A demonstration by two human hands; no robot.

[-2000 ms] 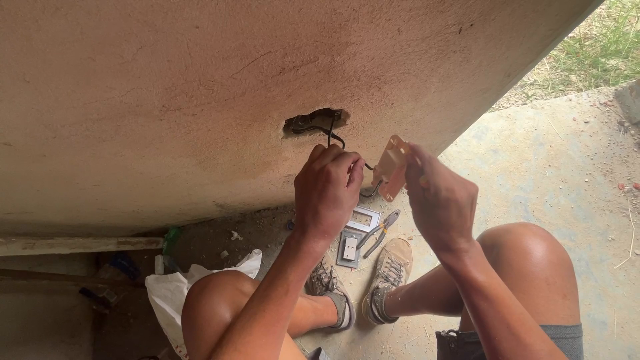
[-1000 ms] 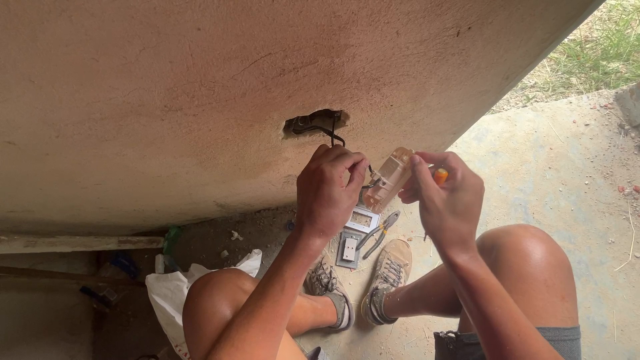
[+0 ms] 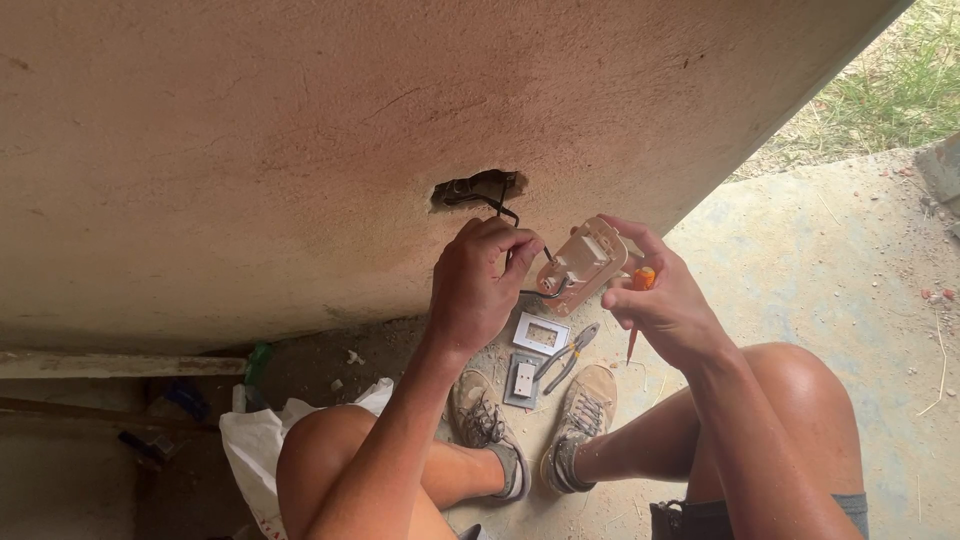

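Note:
Black electrical wires (image 3: 504,210) come out of a rough hole (image 3: 474,189) in the plastered wall. My left hand (image 3: 484,281) pinches a black wire just below the hole. To its right, my right hand (image 3: 660,300) holds a beige plastic outlet housing (image 3: 581,264) by its upper right edge, back side showing, with black wires running into its terminals. An orange-handled screwdriver (image 3: 643,279) also rests among the fingers of my right hand, its shaft pointing down. Below, on the ground, lie a white cover plate (image 3: 541,334), a grey plate with a white socket (image 3: 522,379) and pliers (image 3: 571,358).
My two shoes (image 3: 581,405) stand on the concrete floor beside the pliers and plates. A white sack (image 3: 259,457) lies by my left knee. A board (image 3: 120,364) runs along the wall's foot at left, near a green bottle (image 3: 257,365). Grass grows beyond the slab at upper right.
The outlet housing has turned in my right hand, so its wired back now shows more. The orange screwdriver handle, not visible two seconds ago, now shows in that hand. My left hand has stayed near the hole.

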